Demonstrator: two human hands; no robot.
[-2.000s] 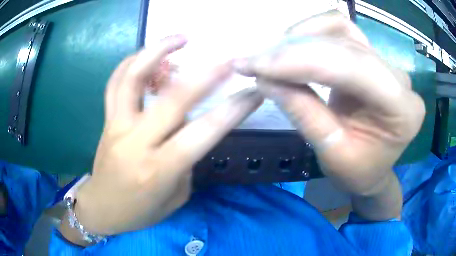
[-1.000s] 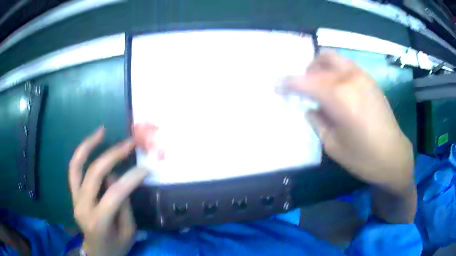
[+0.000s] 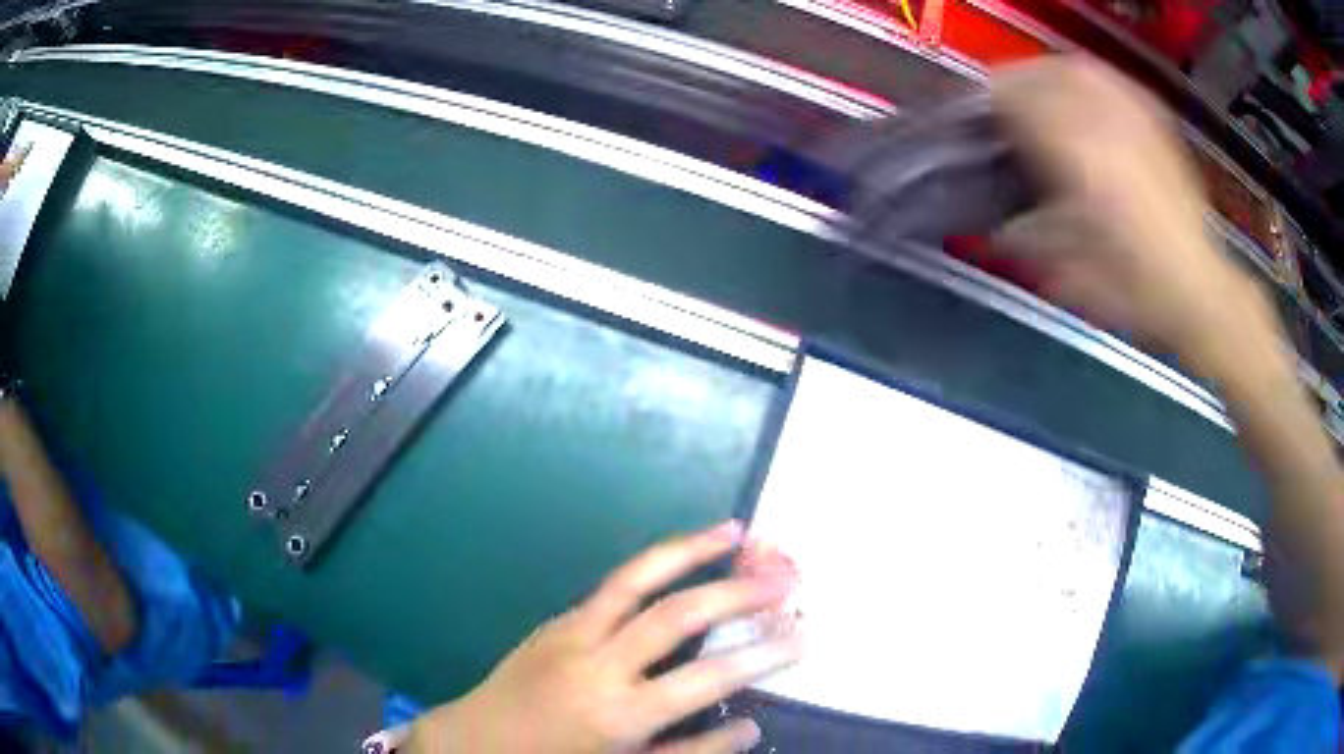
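Note:
My right hand [image 3: 1106, 192] is blurred at the upper right, over the rails, closed on a dark, blurred bar-like fixture [image 3: 932, 174]. My left hand [image 3: 619, 648] is at the bottom centre, fingers apart, fingertips over the left edge of the white tray [image 3: 943, 567]. The small copper parts [image 3: 767, 578] are heaped at that edge, partly hidden by the fingers. I cannot tell whether the fingertips touch them. Part of a dark bar [image 3: 840, 732] shows below the tray, cut off by the picture's bottom.
Another black bar fixture [image 3: 376, 420] lies slanted on the green bench [image 3: 590, 486]. Silver rails [image 3: 590, 140] run beyond the bench, with orange-red equipment [image 3: 973, 37] at the top right. Another person's arm and blue sleeve [image 3: 118, 589] show at the left. Another white tray [image 3: 22, 206] is at the left edge.
The view has swung, so the tray appears lower right. My right hand has moved from the tray to over the rails, now with a dark bar in it. My left hand remains by the copper heap.

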